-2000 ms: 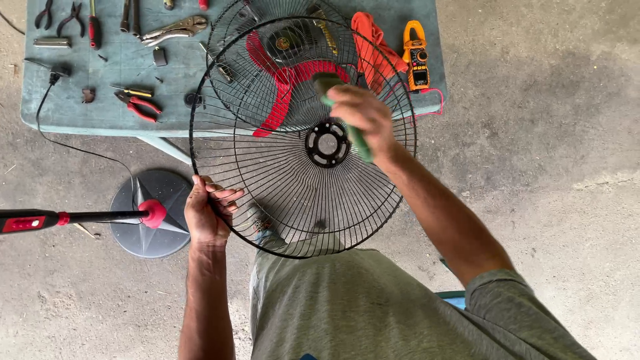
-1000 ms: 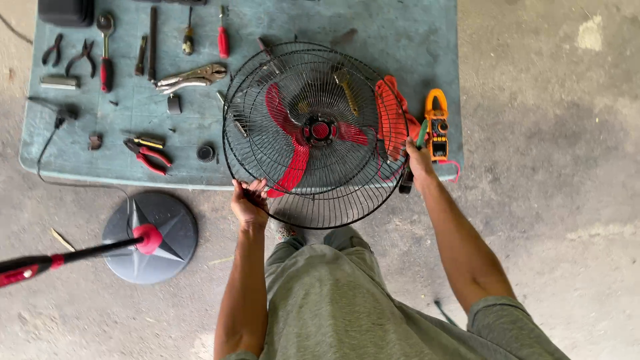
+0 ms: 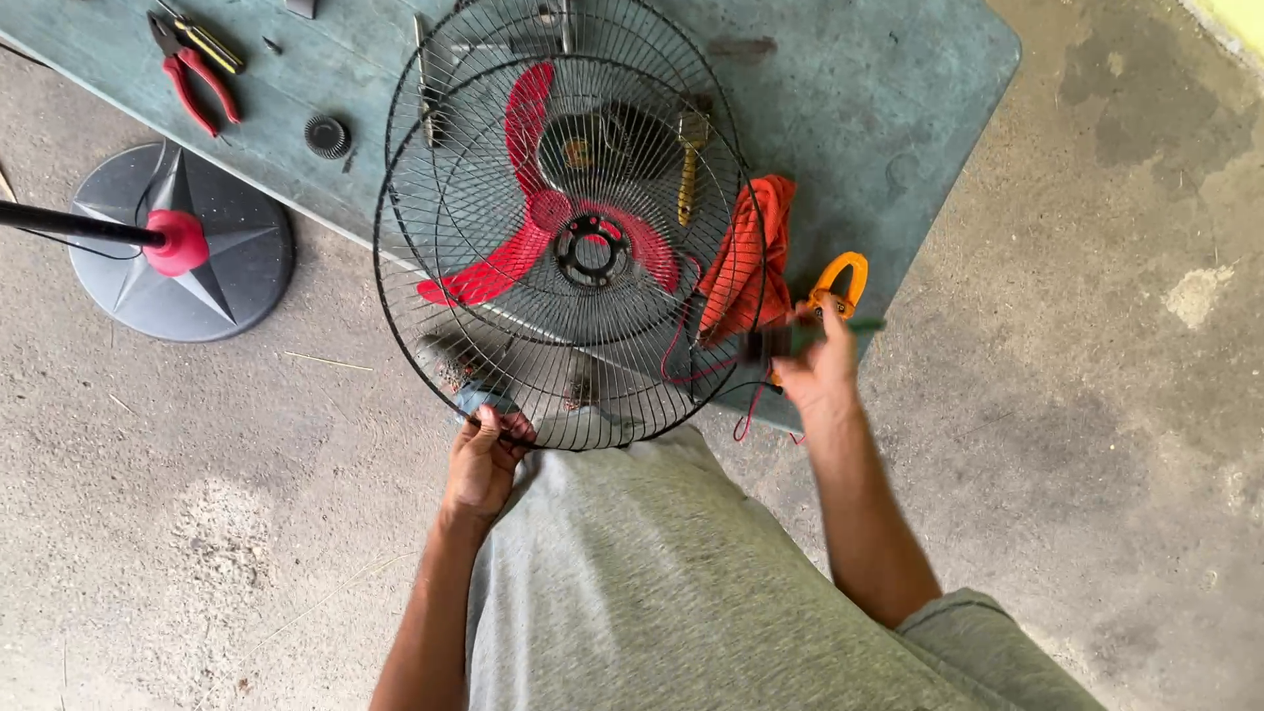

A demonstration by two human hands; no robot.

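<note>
My left hand (image 3: 489, 459) grips the lower rim of a black wire fan grille (image 3: 592, 341), whose round hub ring lies over the red fan blades (image 3: 484, 276). Behind it a second wire grille surrounds the blades. My right hand (image 3: 825, 365) is right of the grille, closed on a blurred green-handled brush (image 3: 864, 325) with a dark head. That hand partly covers an orange clamp meter (image 3: 841, 276) at the table's edge. An orange-red cloth (image 3: 748, 262) lies between the meter and the grille, partly behind the wires.
The blue-green table (image 3: 889, 128) carries red-handled pliers (image 3: 197, 89), a yellow screwdriver (image 3: 207, 41), a round black knob (image 3: 327, 136) and a yellow-handled paintbrush (image 3: 688, 168). A round stand base (image 3: 237, 267) with a pole rests on the floor at left. Thin red leads hang near the table's edge.
My right hand has left the grille's right rim, where it was one second ago, and is now off to the right with the brush. The grille's hub has shifted off the blades' centre. The view has turned.
</note>
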